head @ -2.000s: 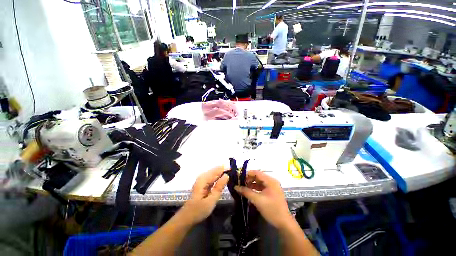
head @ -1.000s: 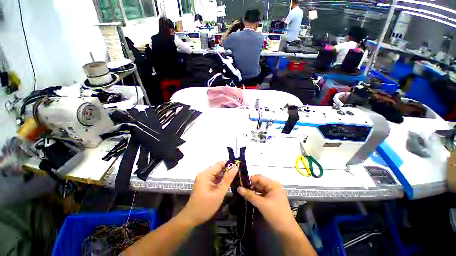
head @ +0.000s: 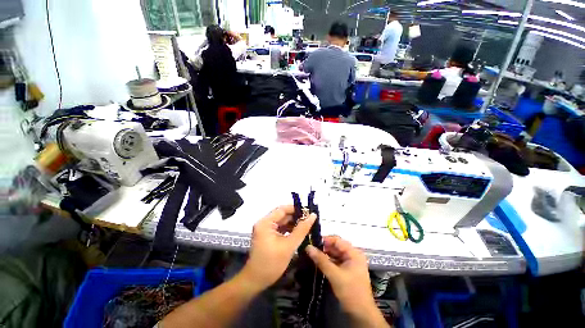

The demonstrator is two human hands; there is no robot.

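My left hand [head: 272, 246] and my right hand [head: 343, 266] hold a black zipper strip [head: 306, 221] between thumbs and fingers, just in front of the table's front edge. Its two top ends stand apart in a V above my fingers, with a small gold part between them. The rest hangs down below my hands, with a pale line along it. The white sewing machine [head: 417, 182] stands behind and to the right, apart from the strip.
A pile of black strips [head: 215, 182] lies at table left. Yellow-and-green snips [head: 405, 225] lie right of the needle. A second machine [head: 109, 150] stands far left. A pink cloth [head: 299, 130] lies behind. A blue crate [head: 138, 275] is below left. Several people are in the background.
The view has shifted, so the table and machine appear further right. My left thumb has moved up over the gold part of the strip. Both hands keep holding the strip.
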